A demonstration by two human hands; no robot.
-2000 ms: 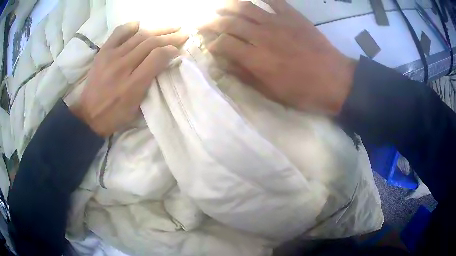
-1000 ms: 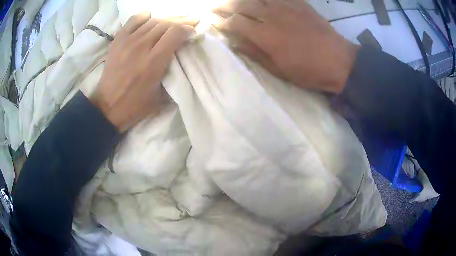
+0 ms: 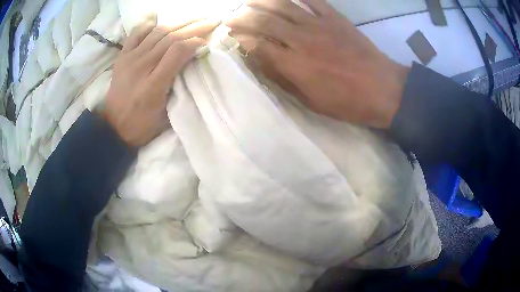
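A cream quilted jacket body [image 3: 74,63] fills the left side and bunches below my hands. A smooth cream facing panel [image 3: 256,154] runs from the bright spot at top centre down over the puffy part. My left hand [image 3: 151,85] lies on the cloth left of the bright spot, its fingertips on the fabric edge. My right hand [image 3: 325,63] lies on the cloth on the right, fingers bent at the panel's upper edge. Small loose threads show between the hands. Glare hides the fingertips' contact and any needle or presser foot.
The white machine top [image 3: 393,40] at upper right bears grey-brown patches [image 3: 422,47]. A dark cable [image 3: 476,40] crosses it to the grey ruler strip [image 3: 499,77]. A blue frame [image 3: 459,199] stands over speckled floor at lower right.
Since one second ago, both hands and the upper cloth have shifted slightly left, and my right hand a little lower. The folds below my left hand have changed shape.
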